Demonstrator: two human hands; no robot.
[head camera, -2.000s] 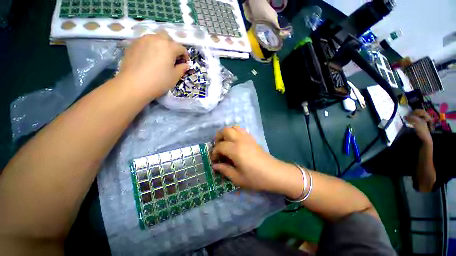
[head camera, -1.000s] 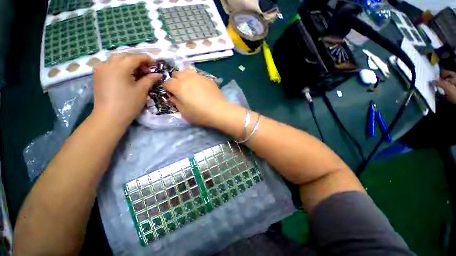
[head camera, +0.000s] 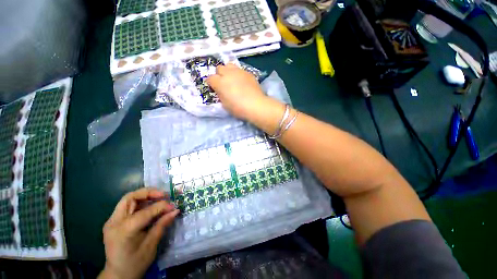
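Note:
A green PCB panel (head camera: 235, 173) lies on bubble wrap (head camera: 229, 223). Its upper rows are covered with bright shielding cans; the lower rows show bare green units. My left hand (head camera: 139, 226) is at the panel's lower left corner, thumb and fingertips close together; whether a small shield is between them cannot be told. My right hand (head camera: 235, 90) reaches into the open bag of shields (head camera: 180, 87) beyond the panel, its fingertips among the loose shiny pieces. What those fingertips hold is hidden.
White foam trays with green panels lie at the far side (head camera: 163, 52) and left (head camera: 66, 163). A tape roll (head camera: 298, 24), a yellow handle (head camera: 325, 55), a black box with cables (head camera: 376, 49), blue-handled pliers (head camera: 463, 133) and a white item (head camera: 453, 75) are beyond and right.
My left hand has moved from the bag down to the panel's lower left corner. My right hand went from the panel to the bag and remains there. The view has shifted left.

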